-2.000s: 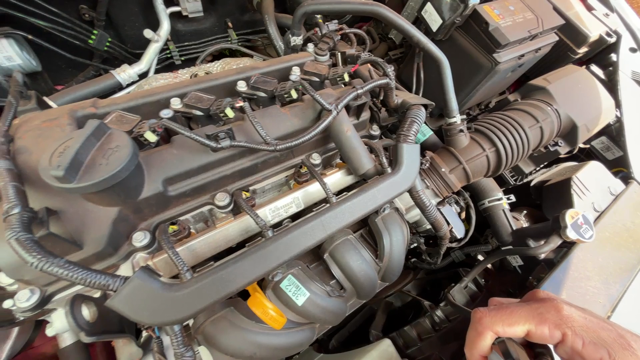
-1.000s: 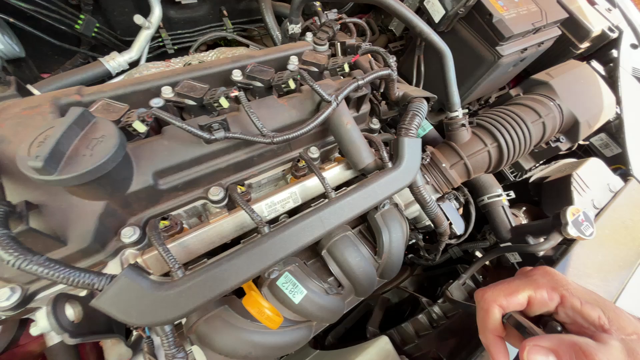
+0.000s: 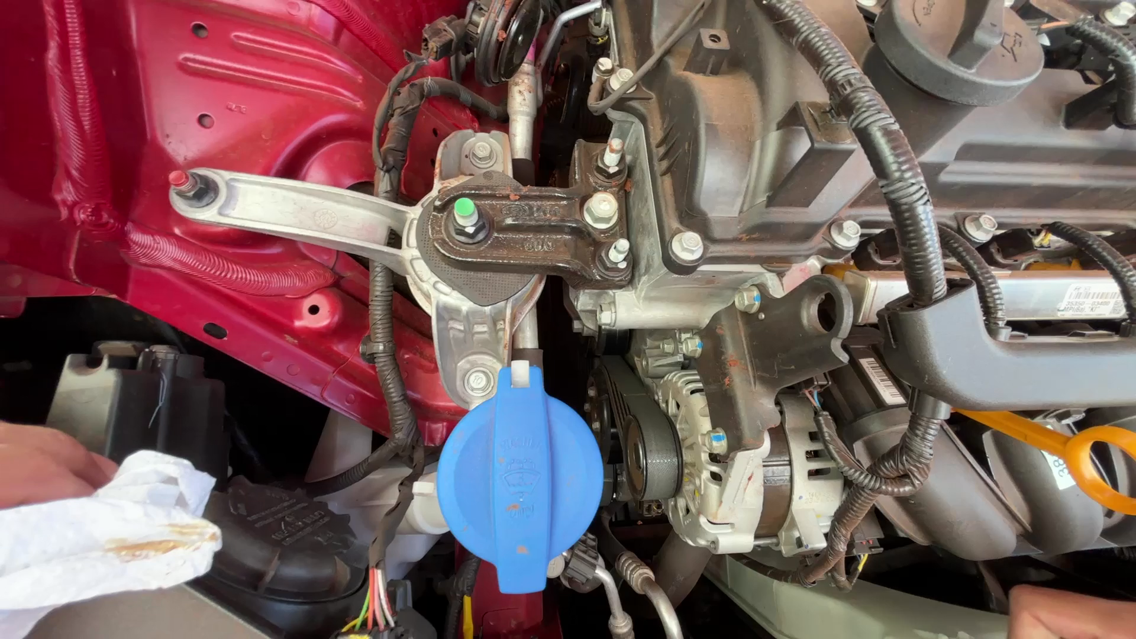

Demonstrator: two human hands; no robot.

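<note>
At the left edge, my left hand [image 3: 44,461] holds a crumpled white cloth or paper towel [image 3: 98,537] with a brown stain on its right end. They are over a black ribbed headlamp housing [image 3: 280,541]. Only a small part of my right hand [image 3: 1069,612] shows at the bottom right corner; its fingers and anything in them are out of frame. Between the hands, the blue washer fluid cap [image 3: 519,479] sits closed on its filler neck. The yellow-orange dipstick handle [image 3: 1100,466] is seated near the intake manifold, above my right hand.
An engine mount [image 3: 524,226] with upright studs joins the red inner fender [image 3: 266,98] to the engine. An alternator [image 3: 737,479] and belt pulley lie right of the blue cap. The black oil filler cap [image 3: 958,44] is at the top right. Wiring looms cross the bay.
The view has swung far over to the fender side of the bay. My left hand and the stained white cloth now show; my right hand, earlier over the bay with a dark object, is mostly out of frame.
</note>
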